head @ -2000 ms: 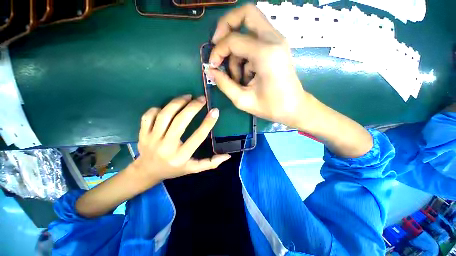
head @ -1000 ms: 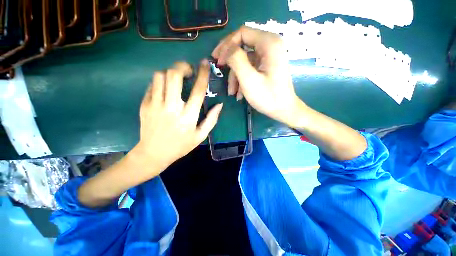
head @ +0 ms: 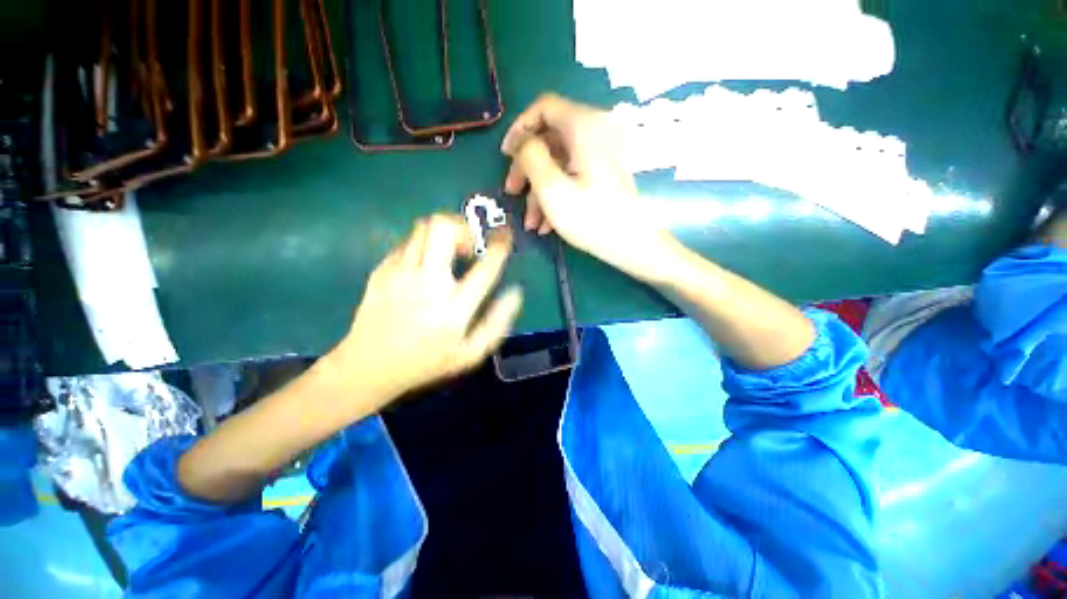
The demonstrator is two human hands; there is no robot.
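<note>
A thin black phone-sized frame (head: 566,307) lies upright in front of me, its near end at the bench edge and its far end partly hidden by my hands. A small white die-cut piece (head: 481,218) shows at the frame's far end, beside my left fingertips. My left hand (head: 427,304) is over the frame's left side, slightly blurred, thumb and forefinger apart; I cannot tell if it holds the piece. My right hand (head: 591,187) is at the frame's upper right, fingers bent together; whether anything is between them cannot be told.
Copper-edged frames (head: 284,105) lean together at upper left, with overlapping single frames (head: 451,126) beside them. White sticker sheets (head: 749,140) lie at upper right. A white strip (head: 117,281) and clear plastic bag (head: 111,433) are at left. Another person's blue sleeve (head: 1006,339) is at right.
My left hand has moved from the frame's lower left side up to its far end. My right hand has drawn off the white piece to the right. The view has shifted, showing more stacked frames.
</note>
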